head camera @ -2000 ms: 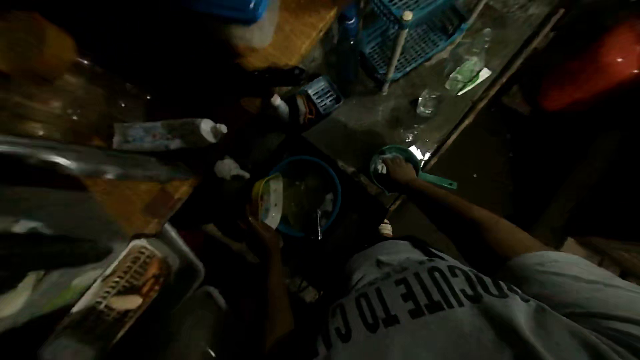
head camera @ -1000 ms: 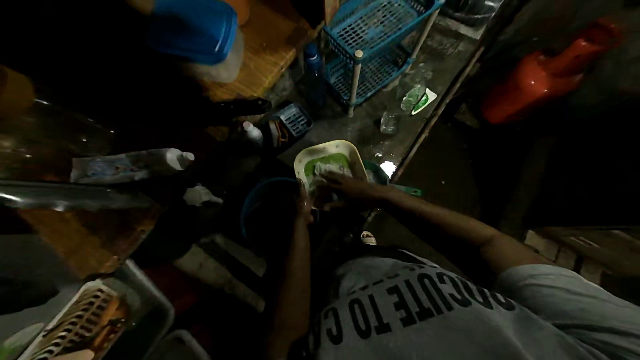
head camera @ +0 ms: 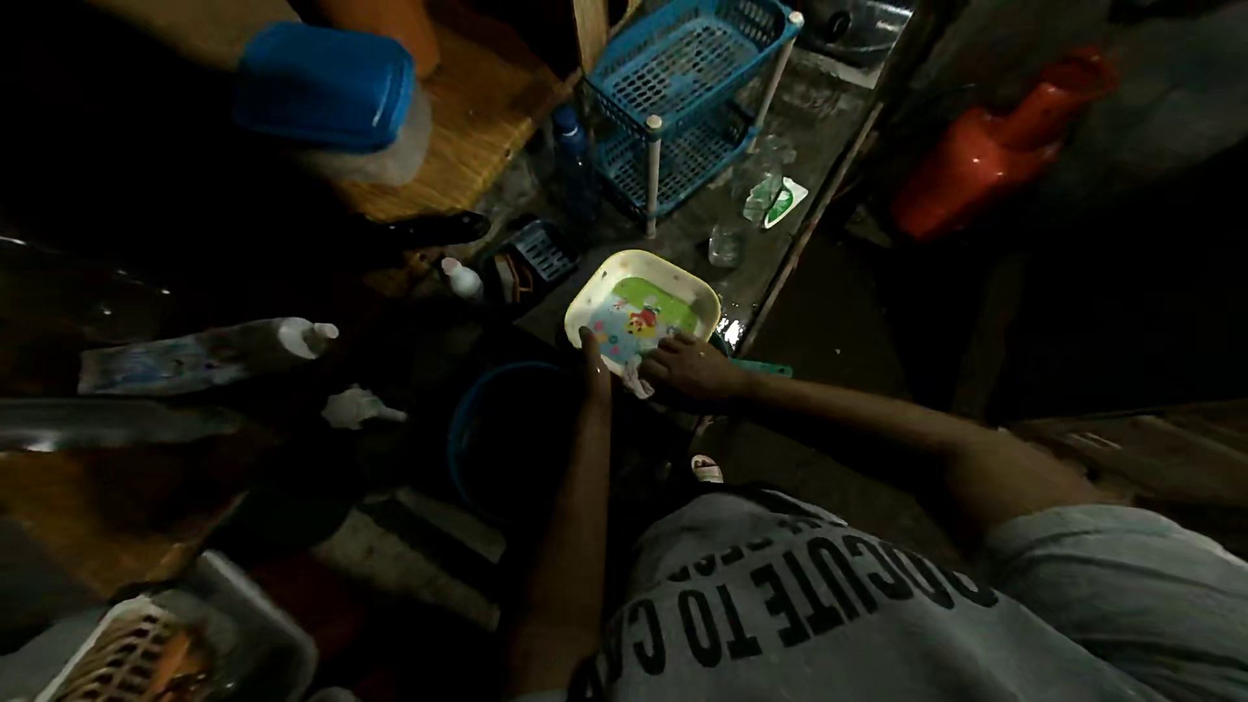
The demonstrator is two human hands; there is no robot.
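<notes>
A square plastic dish (head camera: 673, 283) with a pale rim and a printed green and blue base is tilted toward me at the centre. My left hand (head camera: 595, 366) grips its near left edge, thumb on the inner wall. My right hand (head camera: 690, 366) lies with bent fingers at the near right part of the dish, a crumpled whitish cloth or sponge (head camera: 638, 378) beneath its fingers. A green handle (head camera: 762, 368) sticks out to the right, its other end hidden behind the dish. The rim of a dark blue basin (head camera: 458, 429) curves just left of my left forearm.
Beyond the dish stands a blue two-tier plastic rack (head camera: 651, 127), with a clear cup (head camera: 725, 246) nearby. A red gas cylinder (head camera: 975, 161) is at the right. Left are a lying plastic bottle (head camera: 210, 356), a blue-lidded container (head camera: 327, 86) and a dark-handled utensil (head camera: 444, 229).
My right hand has left the round green item with the handle and come to the dish. The dish, earlier over the basin in my left hand, has moved right and shows its inside.
</notes>
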